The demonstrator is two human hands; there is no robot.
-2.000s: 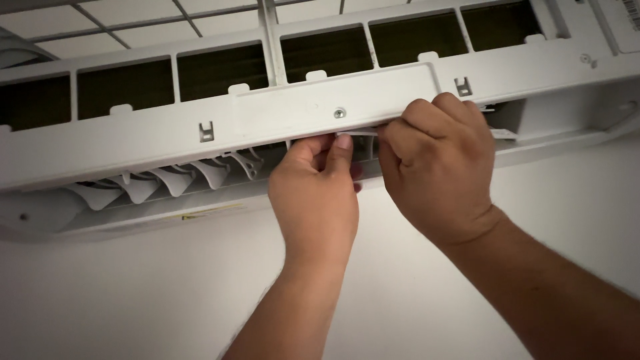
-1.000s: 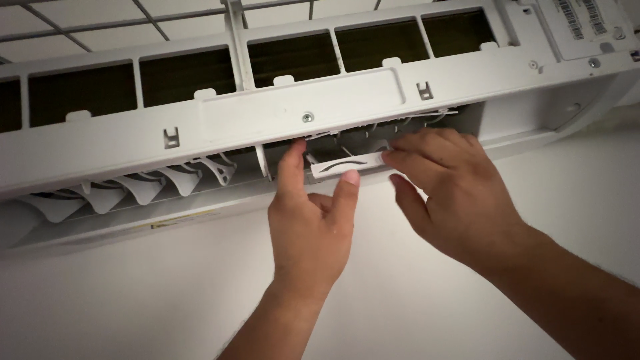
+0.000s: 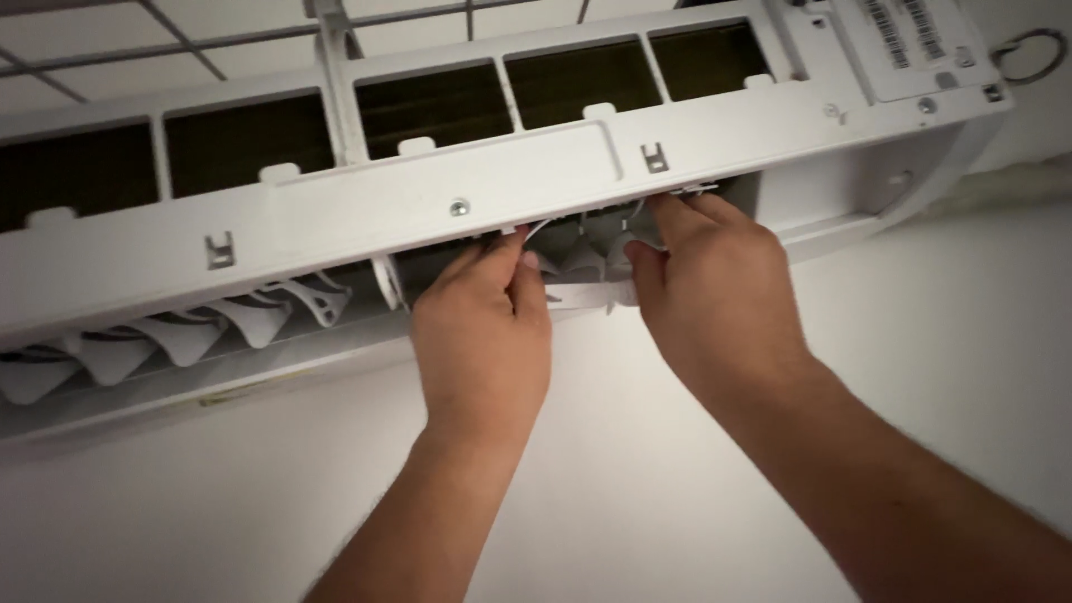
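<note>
Both hands reach into the air outlet of a white wall-mounted air conditioner's indoor unit [image 3: 536, 180]. Between them is a white plastic louver assembly [image 3: 590, 293] with several curved vanes, tilted down out of the outlet. My left hand [image 3: 490, 322] grips its left end between thumb and fingers, the fingertips partly hidden under the outlet's upper edge. My right hand [image 3: 724, 285] holds the assembly farther right, thumb at its front and fingers up under the edge. Left of my left hand, a second row of curved white vanes [image 3: 193, 335] sits in the outlet.
Above the outlet are dark rectangular frame openings [image 3: 431, 109], a screw [image 3: 460, 207] and two metal clips [image 3: 220, 251]. A gridded filter frame [image 3: 251, 35] crosses the top. Labels bearing print [image 3: 904, 33] and a cable loop [image 3: 1030, 57] are at the right. The wall [image 3: 628, 486] lies below.
The white louver piece, lower between the hands a second ago, now sits with its vanes under the outlet edge. My right hand's fingers have moved up to that edge.
</note>
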